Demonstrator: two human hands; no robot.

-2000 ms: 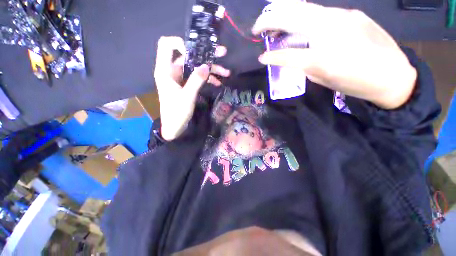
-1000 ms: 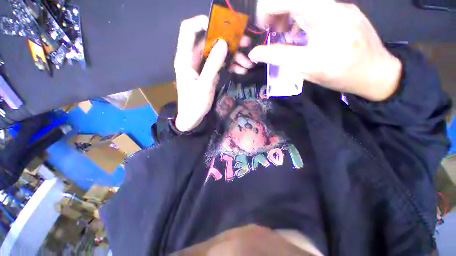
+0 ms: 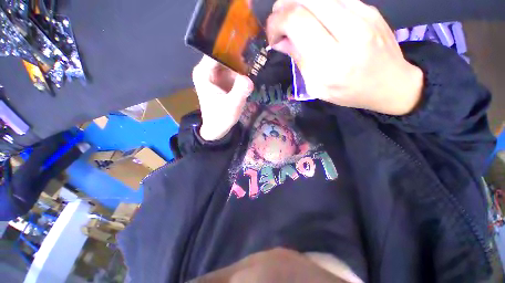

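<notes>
My left hand holds a black circuit board from below. The board is tilted, with its orange-yellow panel showing and a row of small pale contacts at its lower right edge. My right hand is closed around a lilac battery pack, mostly hidden by the hand; only its lower left edge shows. The fingertips of my right hand are at the board's right edge, by the contacts. A tiny pale piece may be between them, but it is too small to tell. The wires are not clearly visible.
A heap of loose circuit boards lies at the left on the dark bench. Lilac packs show beyond my right forearm. A lilac piece lies at the far left. An open cardboard box stands on the blue floor at lower left.
The board has been turned from its component side to its orange-yellow side and tilted. My right fingertips have come to its edge. More of the pack is covered, and the lilac packs at right have come into view.
</notes>
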